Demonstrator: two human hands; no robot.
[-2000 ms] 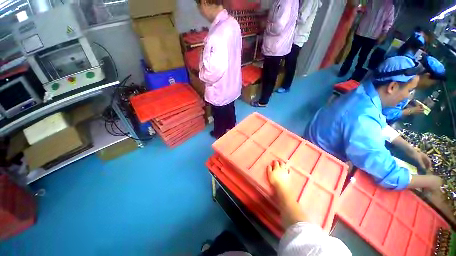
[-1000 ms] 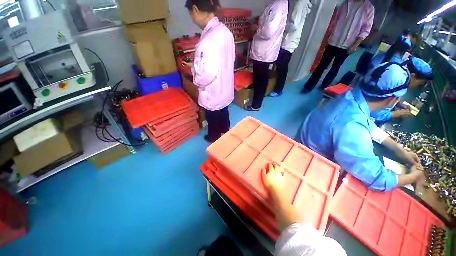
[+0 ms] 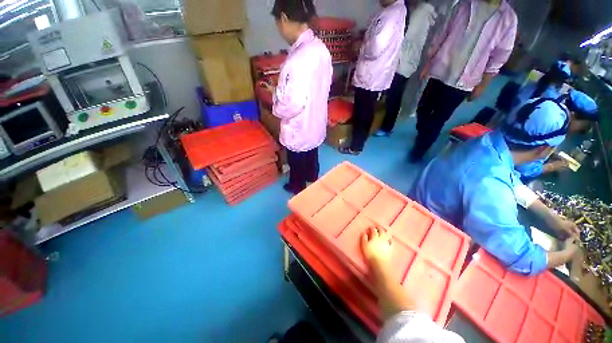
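Note:
My right hand (image 3: pixel 378 244) rests palm down on the top compartment tray (image 3: pixel 349 212), a red-orange tray with shallow rectangular pockets. Its fingers are slightly bent and a little apart, and it holds nothing. The pockets that show hold nothing. More trays lie stacked under this one. A second compartment tray (image 3: pixel 513 288) lies to the right, with small metal parts (image 3: pixel 594 333) at its far right end. My left hand is not in view.
A seated worker in blue (image 3: pixel 480 194) reaches into a heap of small metal parts (image 3: pixel 590 221) on the right. People in pink coats stand behind the trays. A red tray stack (image 3: pixel 245 175) stands on the floor. A bench machine (image 3: pixel 100 87) is at the left.
The standing pink-coated person at the upper right has come closer. The view has shifted slightly. My right hand stays on the same tray.

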